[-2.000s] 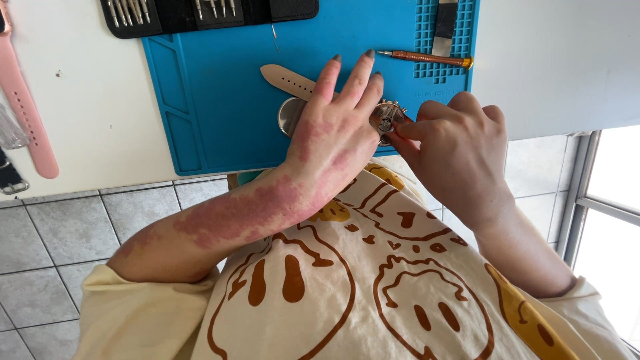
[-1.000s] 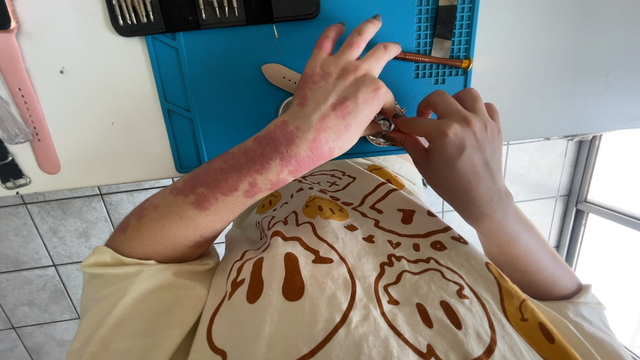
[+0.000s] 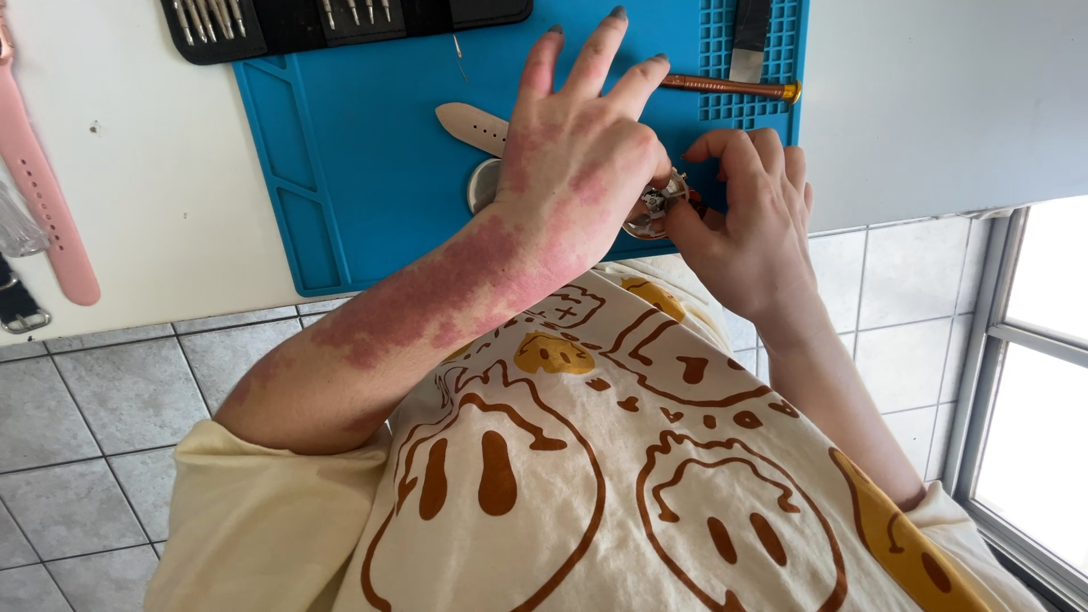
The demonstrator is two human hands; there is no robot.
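Note:
At the near edge of the blue silicone work mat (image 3: 399, 161), an opened wristwatch (image 3: 653, 204) lies between my hands, its inner parts partly showing. My left hand (image 3: 586, 161) reaches over it, thumb and index finger at the watch, the other fingers spread. The thumb of my right hand (image 3: 756, 212) touches the watch's right side; its index finger is raised and bent. A pale leather strap (image 3: 473, 129) and a round metal disc (image 3: 484, 185) show partly from under my left hand. Whether small parts are held between the fingertips is hidden.
A copper-coloured precision screwdriver (image 3: 731, 87) and a flat metal blade (image 3: 748, 51) lie on the mat's grid. Behind is a black case (image 3: 297, 25) of screwdriver bits. A thin pointed tool (image 3: 459, 53) rests near it. On the left lie a pink watch strap (image 3: 51, 195) and a black strap (image 3: 19, 302).
My left hand has shifted right over the watch, and its fingers have spread. My right index finger has lifted away from the watch.

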